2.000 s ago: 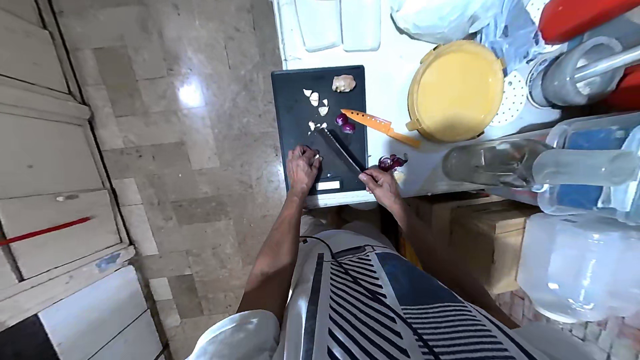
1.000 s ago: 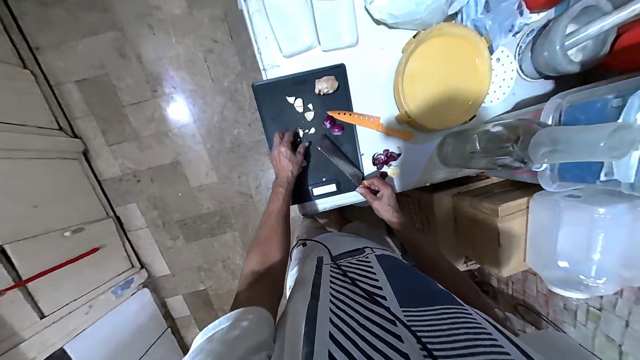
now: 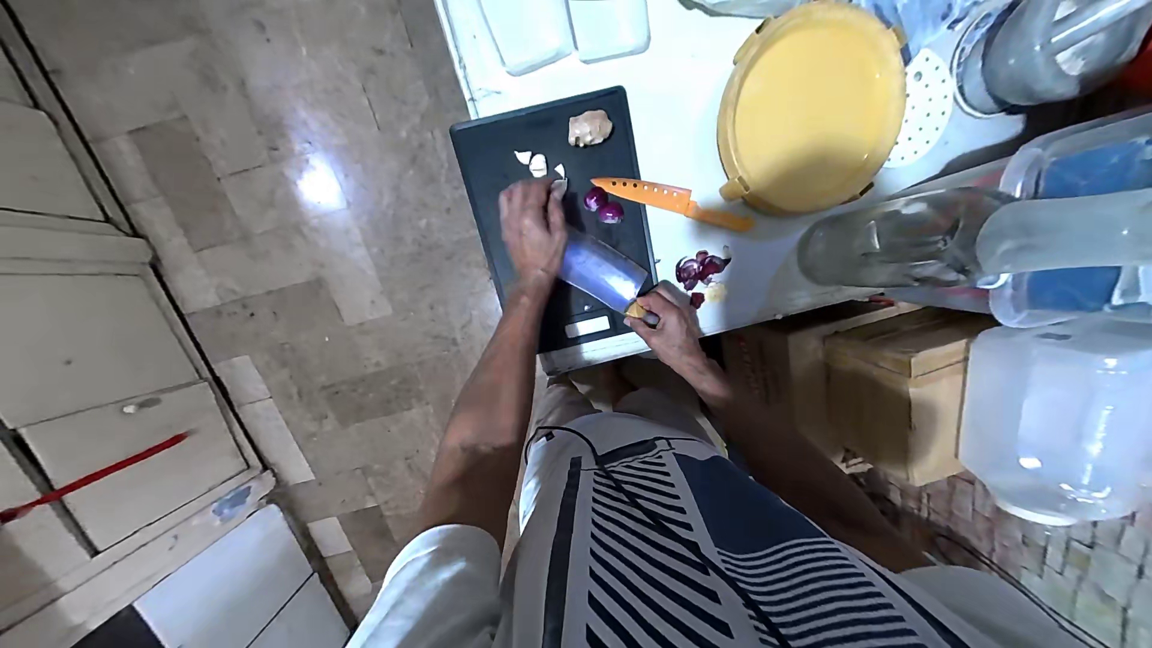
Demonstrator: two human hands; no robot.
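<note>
My right hand [image 3: 668, 326] grips the wooden handle of a cleaver [image 3: 601, 270], whose broad blade lies flat-looking over the black cutting board [image 3: 576, 310]. At the blade's far end, my left hand [image 3: 533, 225] reaches over the board, its fingertips at a pale piece of garlic [image 3: 558, 187]; whether it grips the piece is unclear. Several garlic cloves [image 3: 537, 165] lie just beyond those fingers. A piece of ginger [image 3: 589, 129] sits near the board's far edge. Two purple shallots [image 3: 603, 205] rest beside an orange knife [image 3: 648, 193], which crosses the board's right edge.
Onion skins [image 3: 700, 268] lie on the white table [image 3: 675, 90] right of the board. Farther right are a round yellow lid [image 3: 814, 108], a glass jar [image 3: 900, 236] and clear plastic containers [image 3: 1053, 423]. Two clear trays [image 3: 526, 31] stand beyond the board. Cardboard boxes [image 3: 900, 387] are below the table edge.
My left hand has moved farther up the board, toward the garlic cloves. The cleaver, seen as a narrow edge two seconds ago, now shows its broad side.
</note>
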